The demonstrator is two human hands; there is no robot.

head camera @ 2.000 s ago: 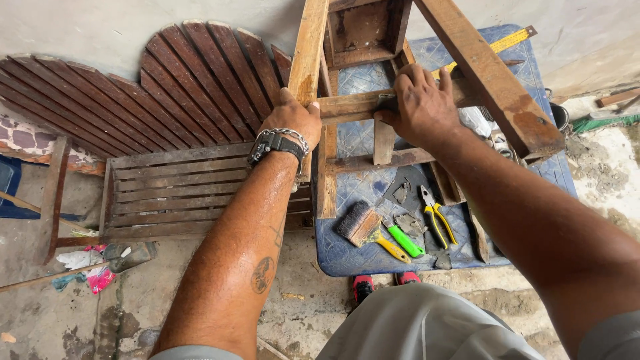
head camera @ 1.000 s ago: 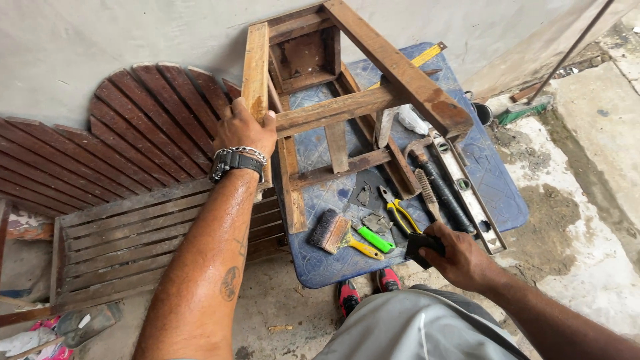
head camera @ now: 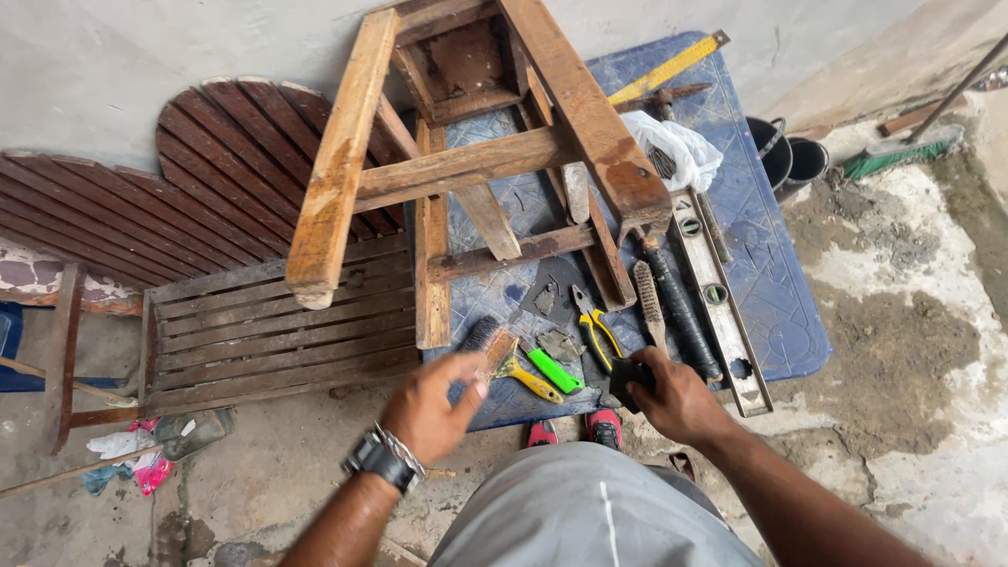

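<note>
A wooden stool (head camera: 472, 164) lies on its side on the blue plastic table (head camera: 772, 291), its legs toward me. My right hand (head camera: 677, 398) grips a dark flat piece, perhaps sandpaper (head camera: 628, 382), at the table's near edge. My left hand (head camera: 437, 402) is by the paintbrush (head camera: 504, 358), thumb and fingers apart; it does not seem to hold anything. Between the hands lie a green utility knife (head camera: 554, 370) and yellow-black pliers (head camera: 596, 329). A wire brush (head camera: 649, 303), a black-wrapped handle (head camera: 681, 315) and a spirit level (head camera: 720, 303) lie further right.
A slatted wooden bench (head camera: 283, 331) adjoins the table's left side. Behind the stool a yellow ruler (head camera: 669, 67) and a white plastic bag (head camera: 681, 150) lie on the table. Black buckets (head camera: 803, 161) and a green broom (head camera: 906, 150) stand on the floor at right.
My left hand has let go of the stool leg and come down beside the paintbrush. My right hand, on the stool's crossbar two seconds ago, now holds the dark piece.
</note>
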